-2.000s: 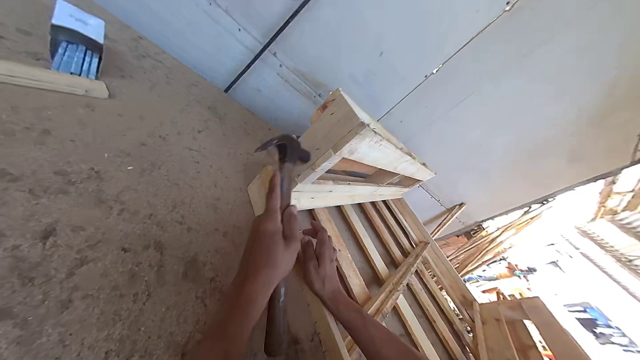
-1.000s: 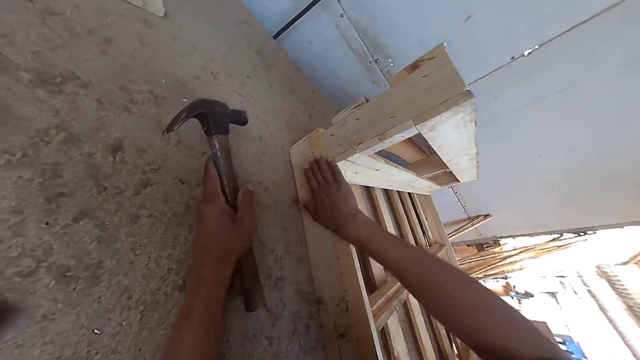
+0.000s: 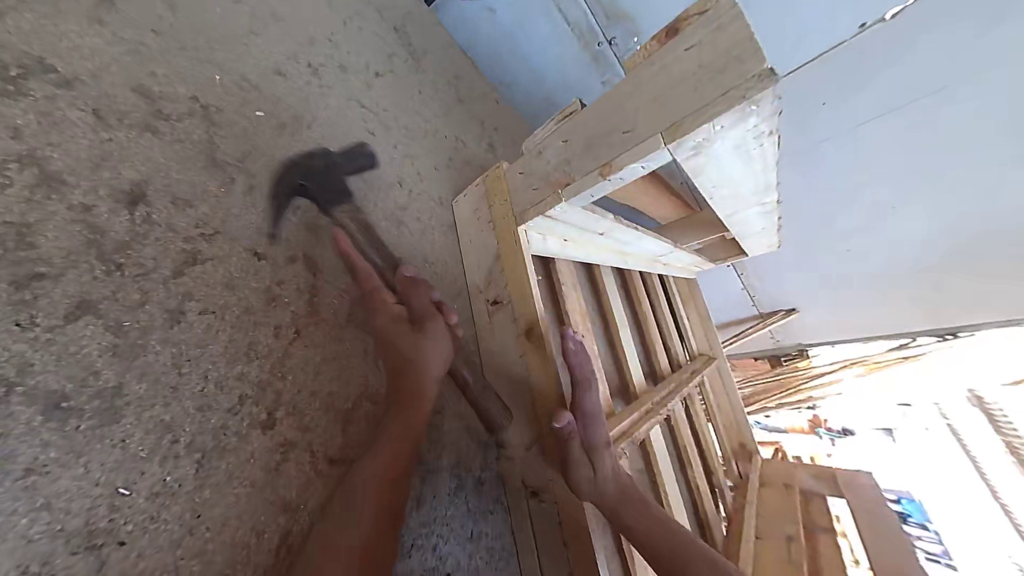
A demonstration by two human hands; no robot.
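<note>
A claw hammer [image 3: 360, 232] with a dark metal head and a wooden handle is in my left hand [image 3: 412, 328], held over the concrete floor, head toward the upper left. My right hand [image 3: 588, 432] rests against the near side board of a slatted wooden frame [image 3: 524, 320], its fingers extended and gripping nothing that I can make out. The hammer's butt end is close to that same board. Beyond the right hand, a cross bar [image 3: 664, 396] spans the slats, and a raised wooden end section [image 3: 640, 112] stands at the frame's far end.
Metal wall panels [image 3: 896, 176] rise behind the frame. Long strips of wood [image 3: 840, 372] lie at the right, with another wooden piece [image 3: 856, 496] at the lower right. The concrete floor [image 3: 160, 280] stretches along the left and carries small bits of debris.
My right hand has come away from the corner of the frame and moved down along its side board. The hammer has stayed in my left hand. The view has shifted.
</note>
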